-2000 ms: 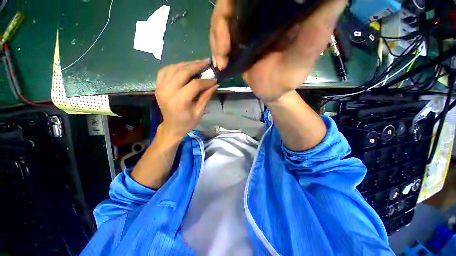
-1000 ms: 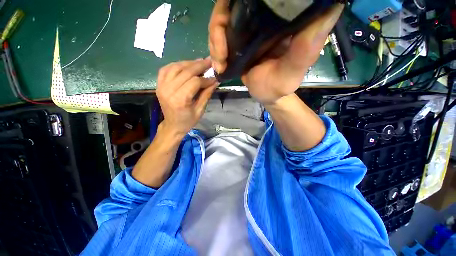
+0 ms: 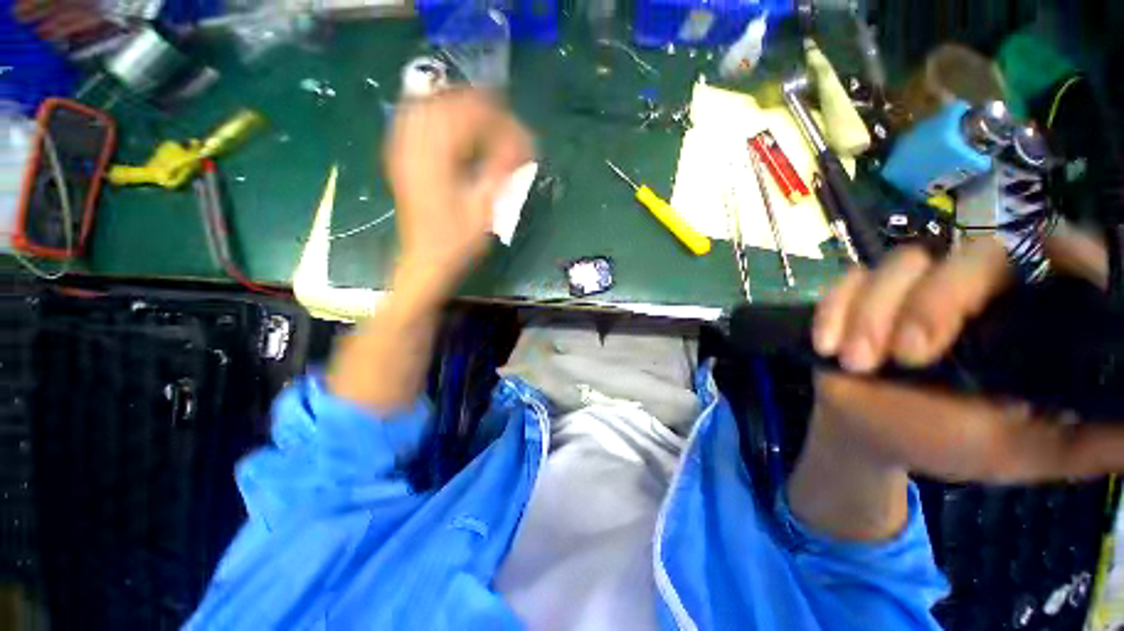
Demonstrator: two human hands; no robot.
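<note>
My left hand (image 3: 446,173) is raised over the green bench (image 3: 579,160), strongly blurred; I cannot tell if it holds anything. My right hand (image 3: 961,425), at the right, grips a bulky black object (image 3: 777,339). Fingers also show on the object's upper side. A small open device (image 3: 589,275), dark-rimmed with a silvery-white inside, lies at the bench's front edge between the hands. A white torn piece (image 3: 515,203) lies just beside my left hand. A small round silvery thing (image 3: 427,77) shows behind it.
A yellow screwdriver (image 3: 673,219) lies right of centre. A red-handled tool (image 3: 779,166) and thin metal tools lie on pale paper (image 3: 711,148). A red-framed meter (image 3: 65,179) is far left. A light-blue bottle (image 3: 939,150) and cables are right. Black trays (image 3: 111,456) flank my lap.
The view has shifted, showing more bench. My hands have moved apart, left hand up over the bench, right hand with the black object to the right. The small open device now shows on the bench.
</note>
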